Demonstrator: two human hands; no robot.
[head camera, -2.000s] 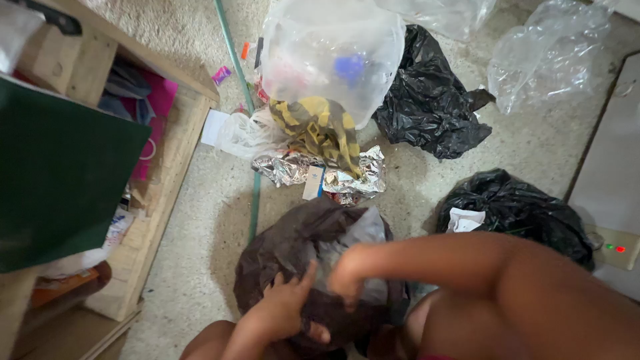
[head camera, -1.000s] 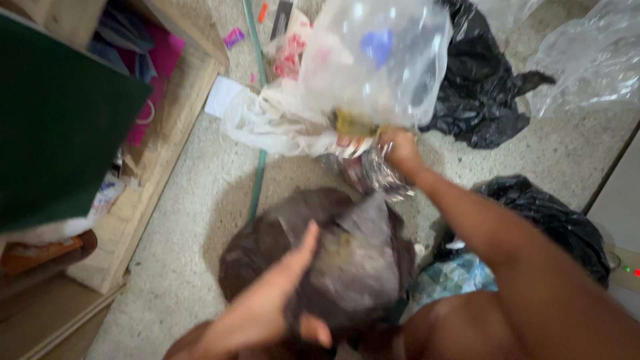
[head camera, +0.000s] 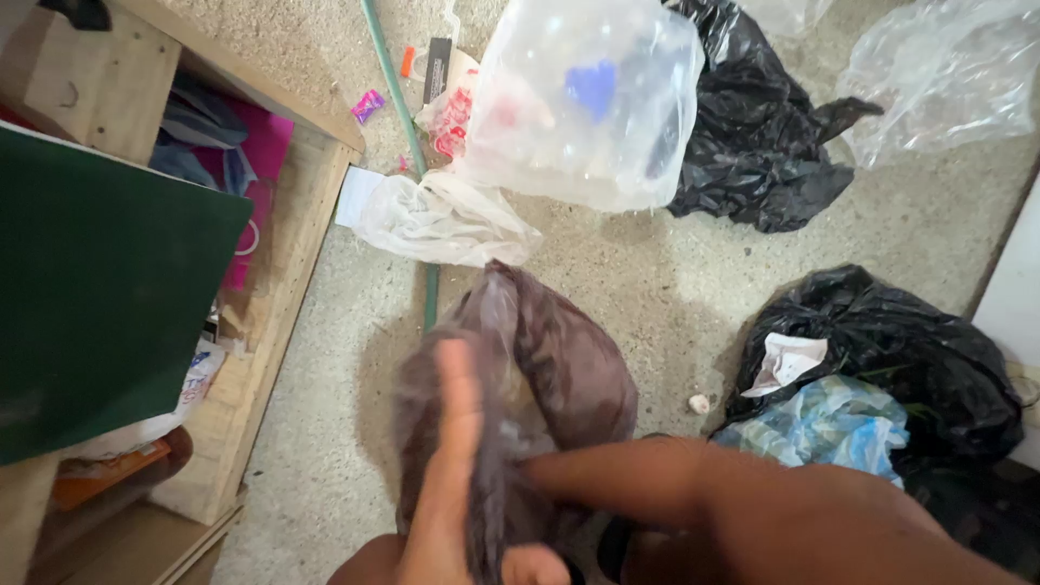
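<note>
A dark brown plastic bag (head camera: 577, 366) stands on the concrete floor between my legs, its mouth gathered around my arms. My left hand (head camera: 455, 471) grips the bag's left rim, thumb up along it. My right forearm (head camera: 634, 479) reaches into the bag from the right; the right hand is inside and hidden, so what it holds does not show. Beyond the bag lies a crumpled white translucent plastic bag (head camera: 447, 219). Past that is a large clear plastic bag (head camera: 585, 106) with blue and red things inside.
Black plastic bags lie at the upper right (head camera: 747, 130) and right (head camera: 861, 325), the latter beside blue-white crumpled plastic (head camera: 821, 422). A wooden shelf unit (head camera: 284, 325) with a dark green panel (head camera: 106, 301) stands left. A green hose or rod (head camera: 394, 89) crosses the floor.
The crumpled foil and the yellow-black item seen earlier beyond the brown bag are gone from the floor there. My right hand has moved from that spot back into the brown bag.
</note>
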